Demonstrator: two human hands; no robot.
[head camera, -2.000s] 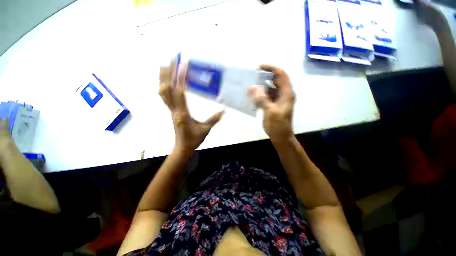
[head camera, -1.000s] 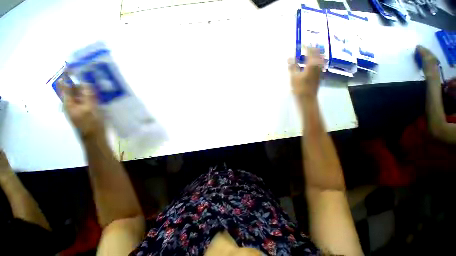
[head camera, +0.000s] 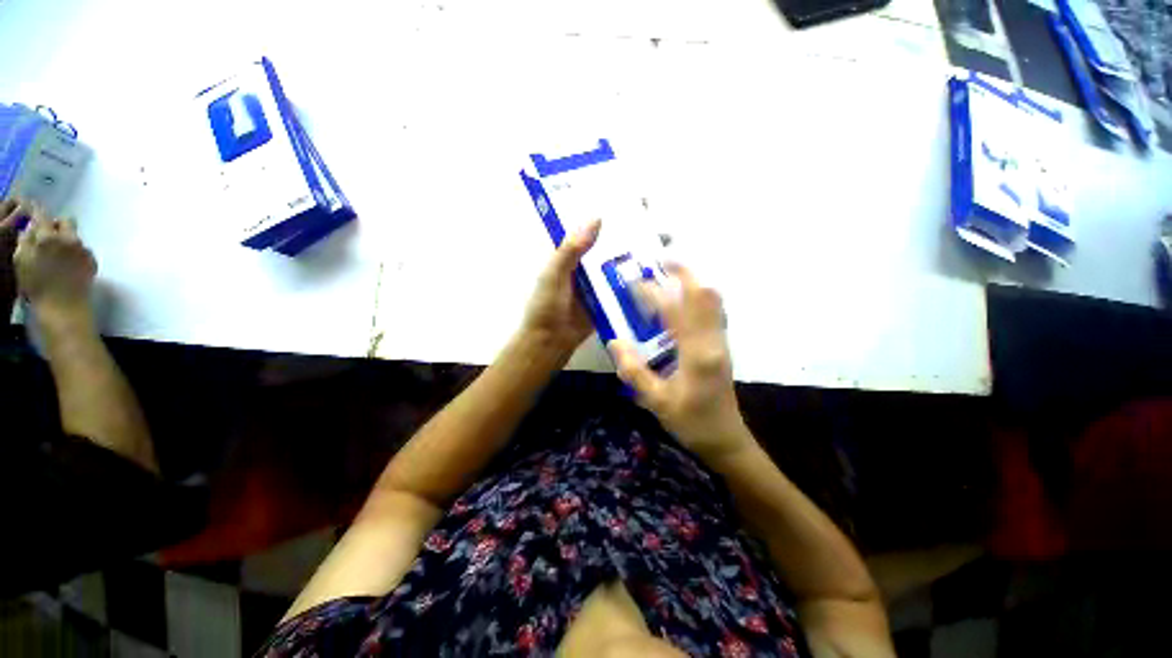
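A slim blue-and-white retail box (head camera: 607, 210) is held at a slant over the table's near middle. Its blue hang tab points away from me, and the blue square lies toward the near end. My left hand (head camera: 562, 293) grips its left side, thumb on the white face. My right hand (head camera: 688, 347) is at the near end, slightly blurred, fingers over the blue square and near edge. The end flap there is hidden by my fingers.
Stacked boxes (head camera: 264, 174) lie at the left. Two boxes (head camera: 996, 167) with open near flaps lie at the right. A black phone (head camera: 829, 10) is at the far edge. A neighbour's hand (head camera: 54, 264) is at far left beside pale boxes (head camera: 49, 165). More blue boxes lie far right.
The box from my left hand now lies on the left stack. My right hand has left the right row with a box, and both hands now hold it in the middle. The right row shows fewer boxes.
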